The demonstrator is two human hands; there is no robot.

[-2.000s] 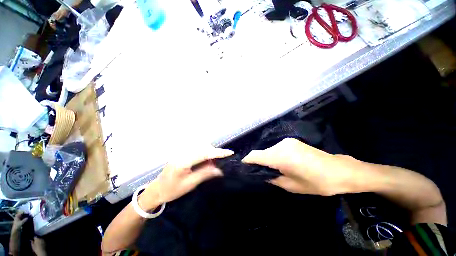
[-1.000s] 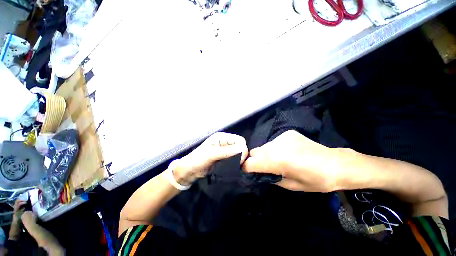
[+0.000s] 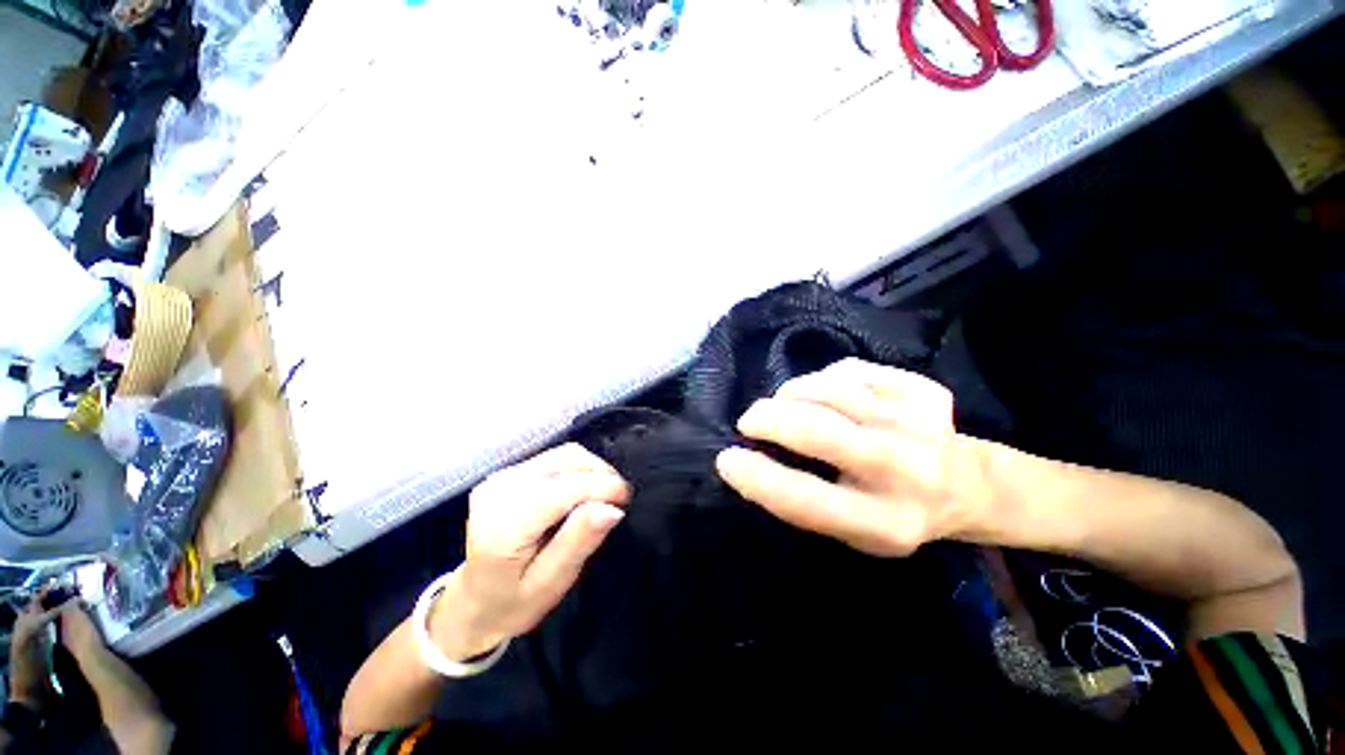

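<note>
A black fabric piece (image 3: 671, 454) with a ribbed or mesh face lies over my lap at the table's front edge. Part of it bunches up against the edge in a loop. My left hand (image 3: 539, 531), with a white bracelet at the wrist, pinches the fabric between thumb and fingers. My right hand (image 3: 856, 457) grips the fabric with fingers and thumb, a short way to the right. The fabric is stretched between the two hands. Its lower part merges with the dark lap and cannot be told apart.
The white table (image 3: 487, 251) has a ruler-marked grey edge. Red-handled scissors (image 3: 985, 67) lie at the top right. Cardboard (image 3: 244, 398), a tape roll (image 3: 155, 339), a plastic-wrapped dark item (image 3: 185, 472) and a grey fan box (image 3: 52, 487) are at left. Another person's hands (image 3: 74, 649) show lower left.
My hands were together a second ago and are now apart, the left lower and further left. More of the ribbed fabric now rises in a loop at the table edge.
</note>
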